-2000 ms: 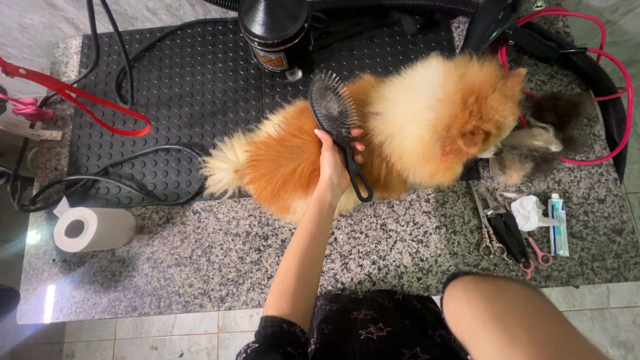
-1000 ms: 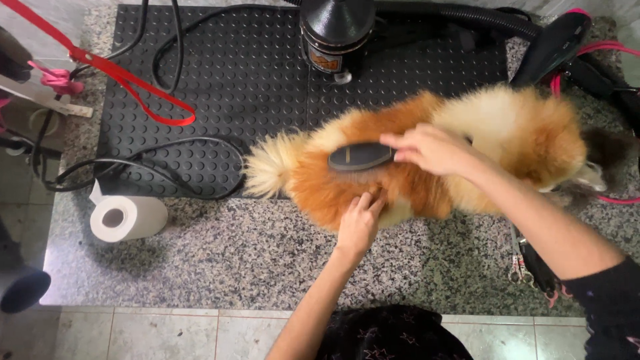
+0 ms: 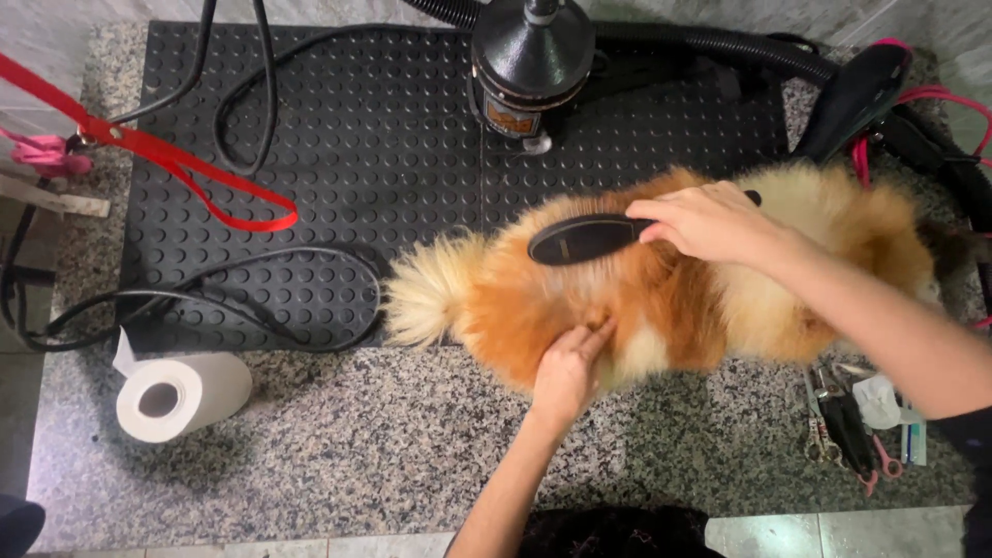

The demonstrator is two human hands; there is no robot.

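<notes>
A fluffy orange and cream dog [image 3: 690, 310] lies along the granite table, its tail to the left and its head to the right. My right hand [image 3: 697, 221] grips the handle of a black oval pin brush [image 3: 581, 239], whose bristle side is down on the fur of the dog's back. Below the brush, my left hand [image 3: 570, 372] presses on the fur of the dog's near side, the fingers partly sunk in the coat. That hand holds no tool. My right forearm crosses over the dog's front part and hides some of it.
A black studded rubber mat [image 3: 372, 155] bears a black metal dryer [image 3: 531, 62] and a looped cable. A red strap [image 3: 194, 170] hangs at left, above a white paper roll [image 3: 186, 395]. Black handheld dryer [image 3: 856, 97] at upper right; scissors [image 3: 821, 434] and a crumpled white tissue [image 3: 877, 401] lie lower right.
Two seconds ago my left hand held the brush bristles up; a second ago it was in my right hand on the dog's back. Since then both hands have stayed near the same parts of the dog.
</notes>
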